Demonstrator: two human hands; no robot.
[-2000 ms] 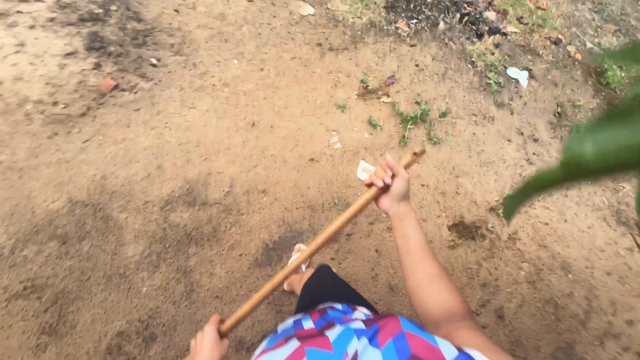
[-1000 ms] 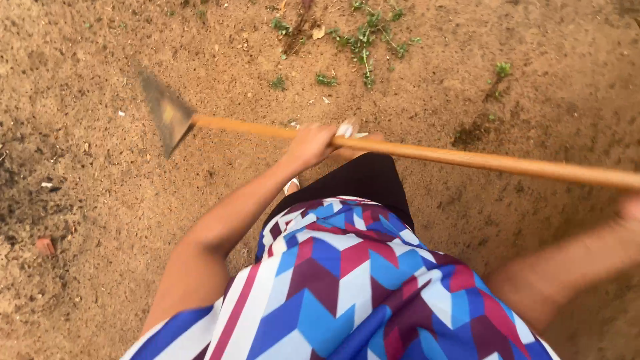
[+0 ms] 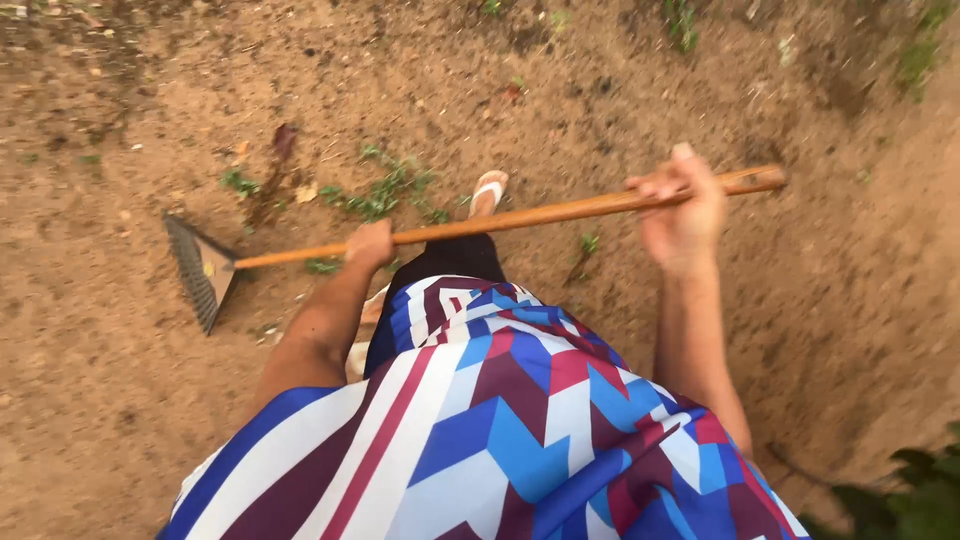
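Note:
A rake with a wooden handle [image 3: 525,217] lies nearly level across the view in front of my body. Its triangular rake head [image 3: 206,270], with a row of short teeth on the outer edge, is at the left, above bare soil. My left hand [image 3: 370,243] is closed round the handle a short way from the head. Near the handle's far end, my right hand [image 3: 679,206] holds it with the thumb raised and the fingers partly hidden.
Sandy soil [image 3: 90,420] surrounds me, with green weeds [image 3: 386,187] beyond the handle and a small weed [image 3: 589,244] nearer. My foot in a white-strapped sandal [image 3: 489,191] is on the ground. Dark leaves [image 3: 900,495] show at the lower right.
The rake handle, tilted down to the right one second ago, now rises slightly to the right. Its right end and my right hand have come into full view. The camera view has shifted.

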